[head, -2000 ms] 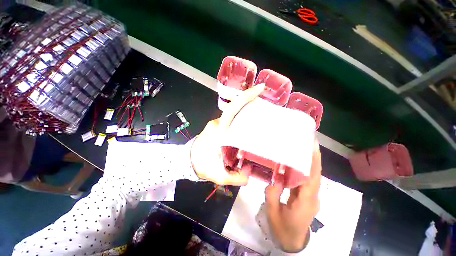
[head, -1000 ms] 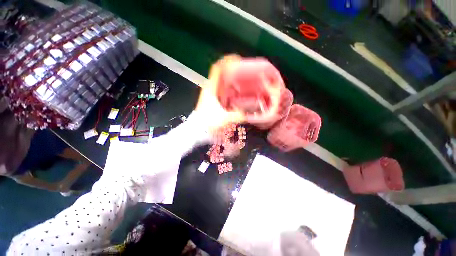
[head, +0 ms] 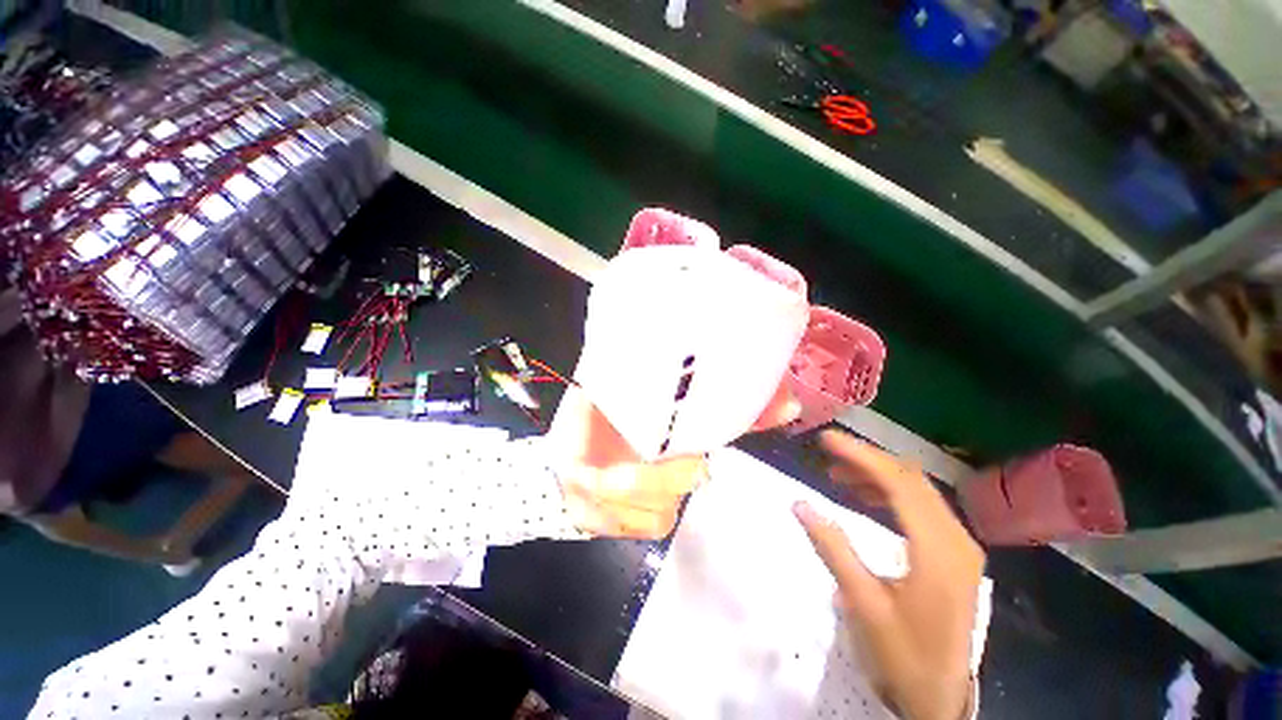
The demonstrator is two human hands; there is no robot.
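A pale, glare-whitened plastic housing [head: 689,331] with a row of small dark slots faces me at the picture's middle. My left hand [head: 626,471] holds it from below, fingers around its lower end. My right hand [head: 900,570] is to the right of the housing, apart from it, over the white paper, with thumb and fingers spread and nothing seen in it. Pink housings [head: 841,355] stand behind the held one, partly hidden by it. The inside of the held housing cannot be seen.
Circuit boards with red wires [head: 443,391] and small batteries lie on the black bench at left, beside a large stack of wired parts [head: 211,183]. Another pink housing [head: 1047,497] stands by the rail at right. White paper [head: 731,605] lies in front. Red-handled scissors [head: 846,114] lie beyond. A person's arm shows at far left.
My left hand has brought a housing nearer and turned its slotted face towards me. My right hand has come up from the bottom edge and opened. The heap of pink buttons is now hidden.
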